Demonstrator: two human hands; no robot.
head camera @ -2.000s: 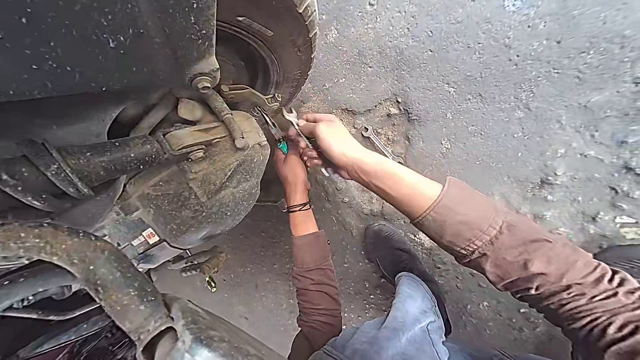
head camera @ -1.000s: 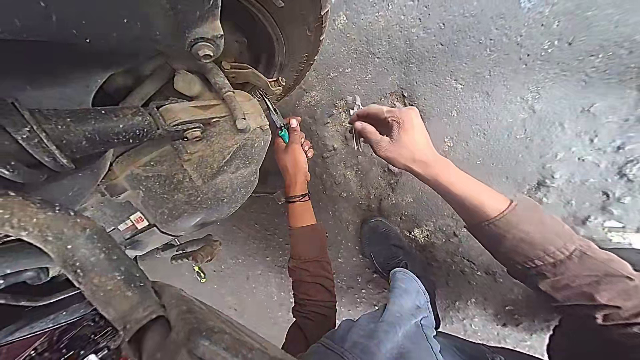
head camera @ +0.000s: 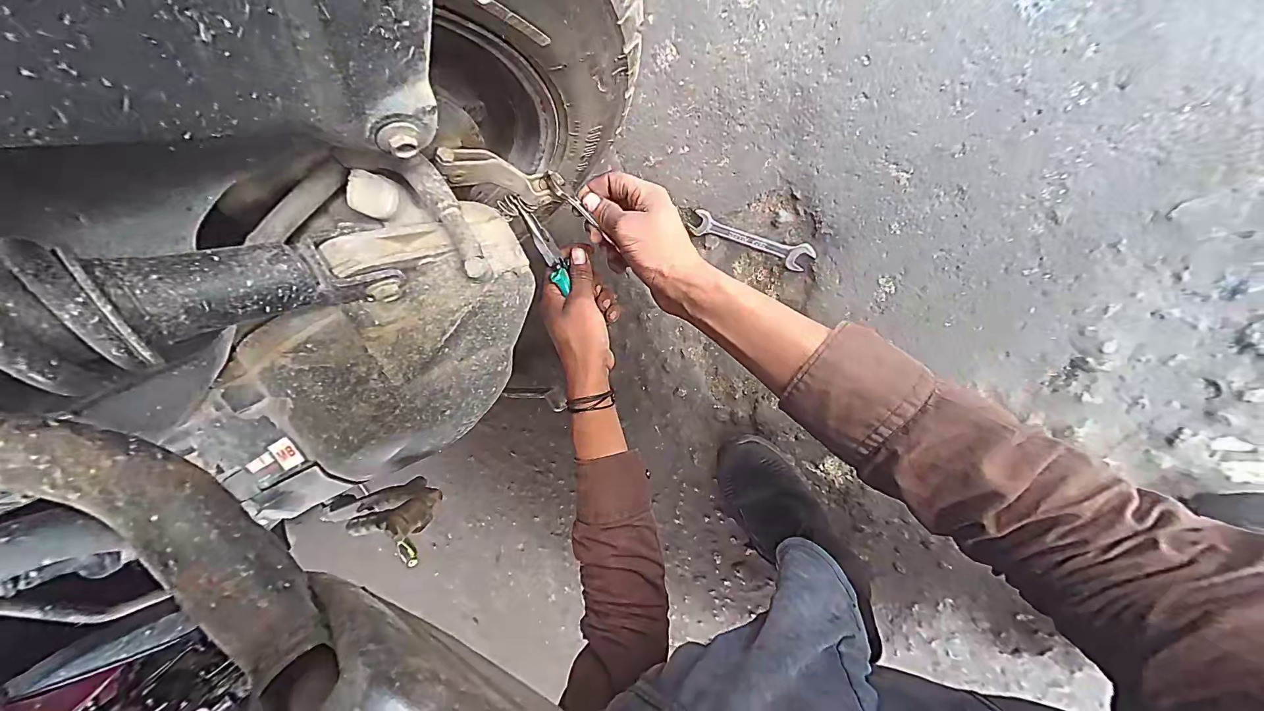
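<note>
My left hand (head camera: 581, 321) comes from below, closed around the teal handle of long-nosed pliers (head camera: 541, 242). The jaws reach up to a small coiled metal part beside the metal lever arm (head camera: 494, 171) near the wheel. Just to the right, my right hand (head camera: 642, 232) pinches a thin metal tool (head camera: 573, 200), seemingly a wrench; its far end meets the tip of the lever arm. The fingers cover the rest of it. An open-end wrench (head camera: 755, 240) lies on the ground right of my right hand.
A tyre (head camera: 592, 79) stands above my hands. To the left are a dusty metal housing (head camera: 395, 365), a ribbed rubber boot (head camera: 197, 291) and a thick curved pipe (head camera: 168, 523). A shoe (head camera: 770, 494) rests on the rough pavement (head camera: 987, 197) below my right forearm.
My right hand has moved from over the ground on the right back to the lever's end, a metal tool between its fingers. My left hand still holds the pliers by the lever.
</note>
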